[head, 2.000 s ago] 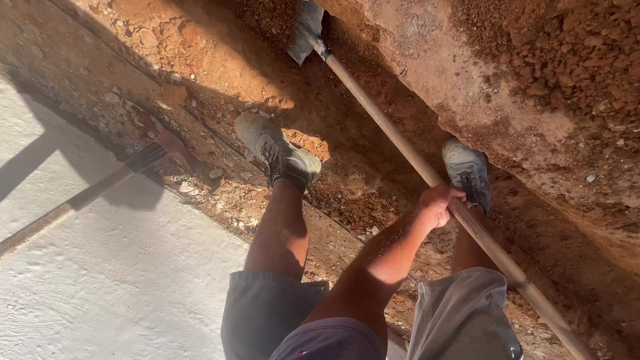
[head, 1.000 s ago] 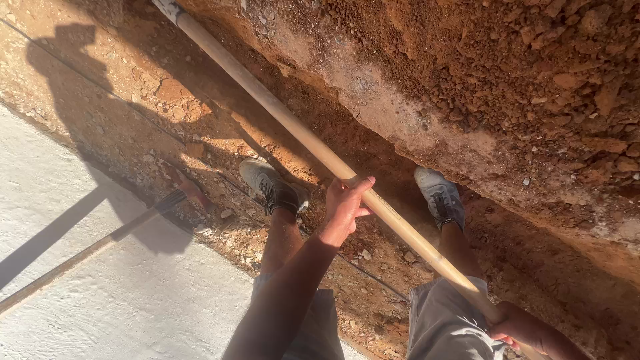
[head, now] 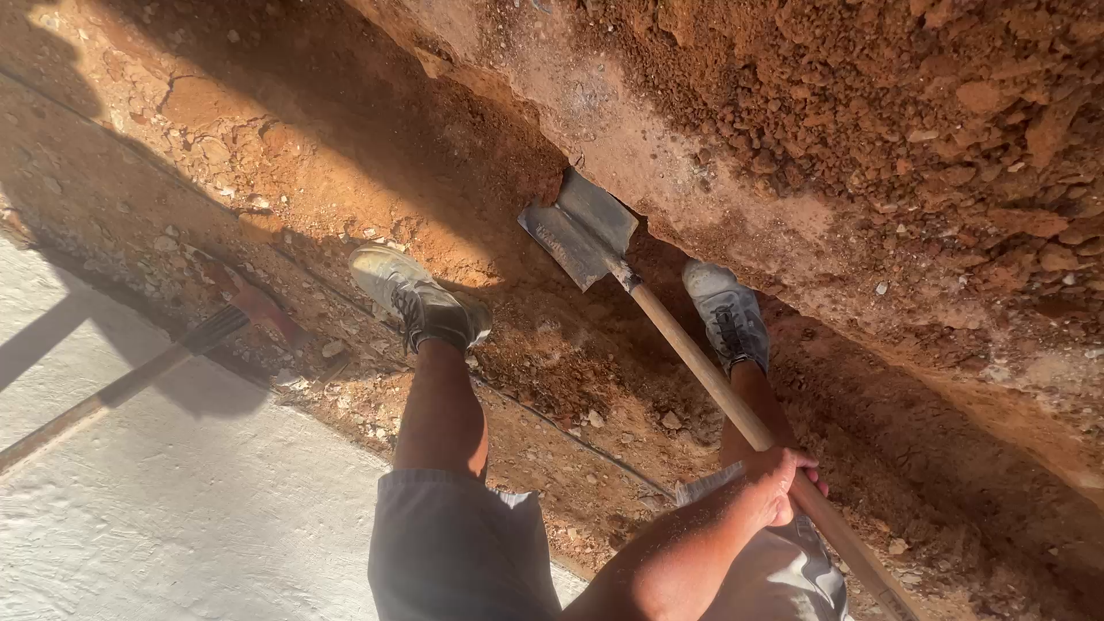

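Observation:
My left hand (head: 780,485) is closed around the wooden handle of a square-mouth shovel (head: 595,226) at the lower right. The shovel's grey metal blade rests in the reddish trench between my two shoes, its front corner close to the trench's upper bank. Some soil clings to the blade. From there the handle slants down to the right, past my left hand and out of the frame. My right hand is out of view, as is the handle's far end.
A mattock or pick (head: 266,315) lies at the left, its handle across a white surface (head: 190,509). My shoes (head: 414,293) stand apart in the trench. A thin dark cable (head: 569,435) runs along the ground. Loose, clumpy soil (head: 906,129) tops the bank at the upper right.
The shovel blade, beyond the top edge a second ago, has come back toward me between my shoes. My right hand, then on the handle at the lower right, has left the view.

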